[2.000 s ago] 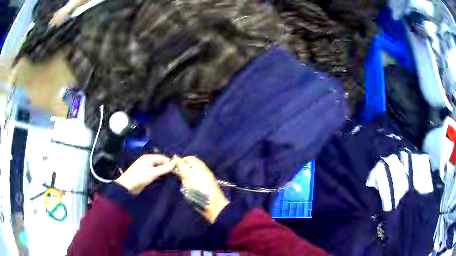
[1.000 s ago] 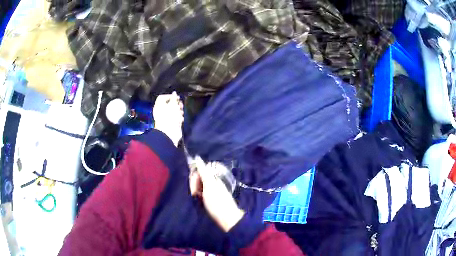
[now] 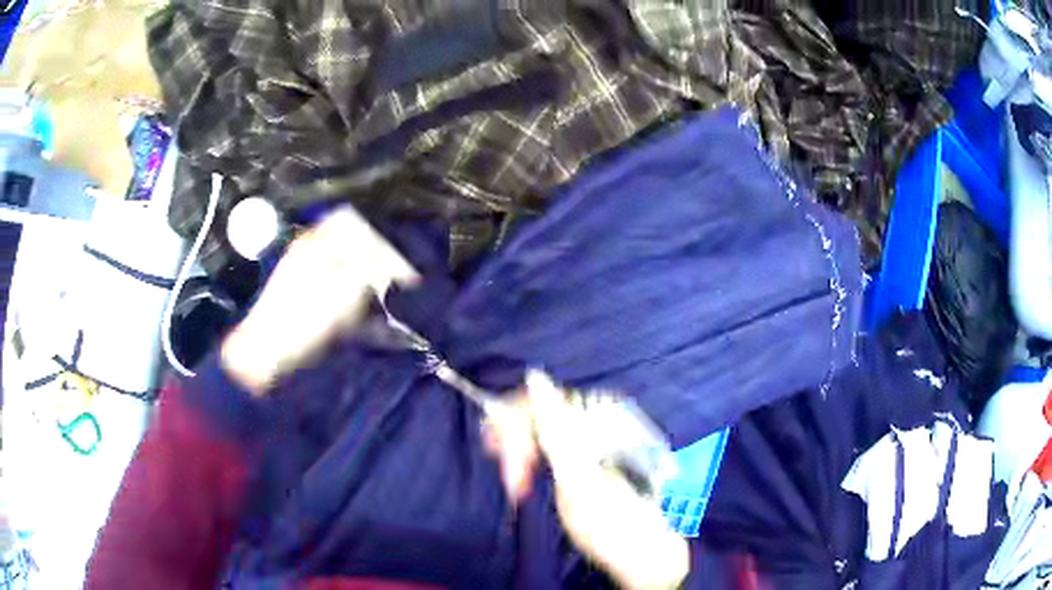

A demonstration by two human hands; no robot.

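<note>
A navy bundle [image 3: 658, 277] lies in front of me, its cloth gathered at the middle by a thin pale tie strip [image 3: 453, 377]. My left hand [image 3: 312, 294], blurred, is closed on one end of the strip at the upper left. My right hand [image 3: 588, 467], also blurred, is closed on the other end at the lower right. The strip runs between the hands across the gathered cloth. Something pale and shiny shows at the back of my right hand; I cannot tell what it is.
Plaid garments [image 3: 461, 115] are heaped behind the bundle. A blue crate [image 3: 911, 225] stands at the right. White patches [image 3: 929, 484] lie on navy cloth at the lower right. A white table [image 3: 87, 334] with a green loop [image 3: 81, 432], a white cord [image 3: 185, 288] and a white disc [image 3: 254, 227] are at the left.
My left hand has moved down and left, my right hand right and down. The strip now shows stretched between them. Earlier, both hands were close together at the gather.
</note>
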